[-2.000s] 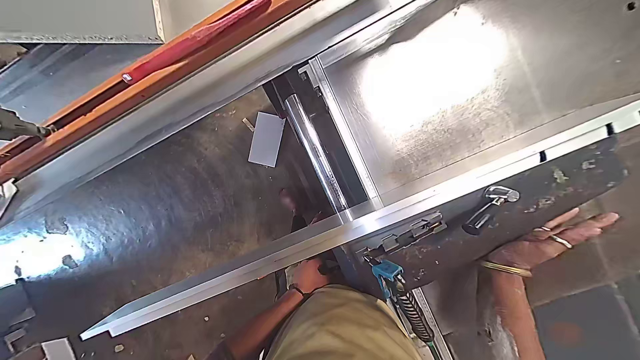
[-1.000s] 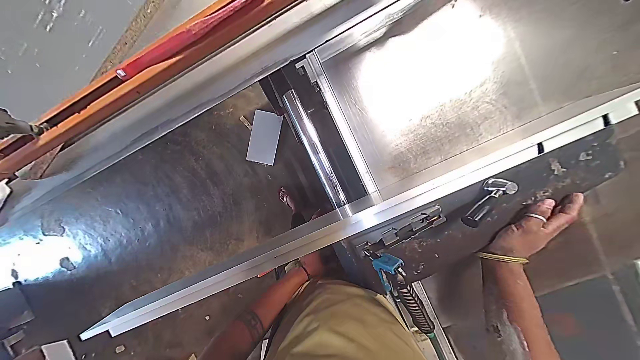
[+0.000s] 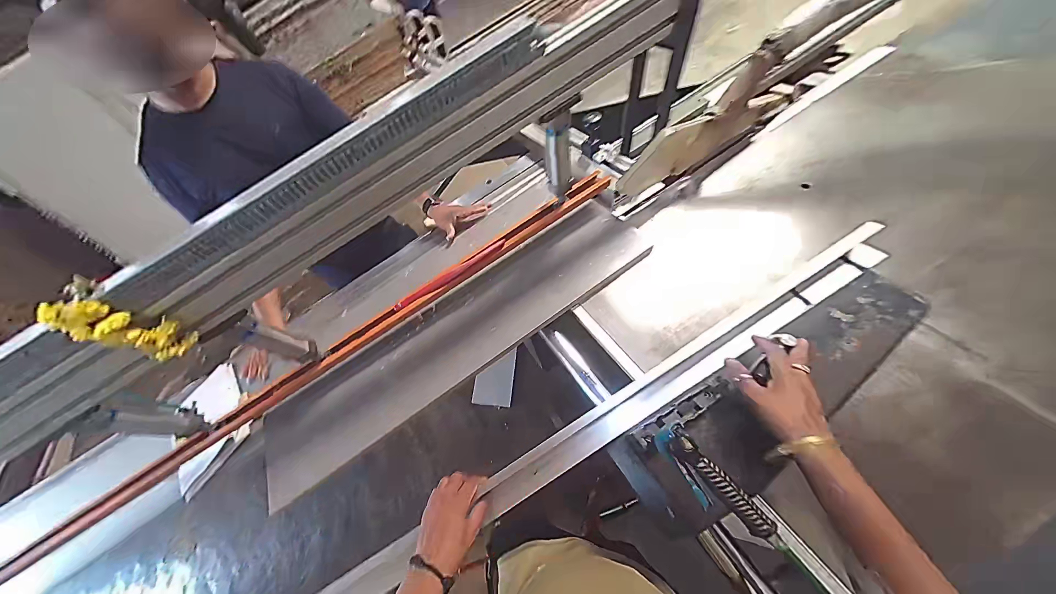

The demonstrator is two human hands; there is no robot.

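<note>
My left hand (image 3: pixel 450 521) rests on the near edge of a long metal bar (image 3: pixel 569 441) that runs diagonally across the machine. Its fingers curl over the bar's edge. At the right, my right hand (image 3: pixel 782 394) is on a clamp lever (image 3: pixel 763 367) on the dark metal plate (image 3: pixel 866 326). Its fingers bend around the lever's knob. Past the bar, a flat sheet panel (image 3: pixel 445 355) lies beside an orange rail (image 3: pixel 355 342) that bears a red strip. Left of the plate's near side is a coiled black hose (image 3: pixel 734 495).
A co-worker (image 3: pixel 239 124) stands behind an overhead metal beam (image 3: pixel 355 165), hands on the far table. Yellow flowers (image 3: pixel 115 328) hang on the beam. A polished metal roller or rod (image 3: pixel 577 363) and a small white card (image 3: pixel 495 379) lie below the panel.
My left hand has come up from beside my lap onto the bar. My right hand has moved from the plate's near edge to the lever. The view has tilted up, showing the co-worker.
</note>
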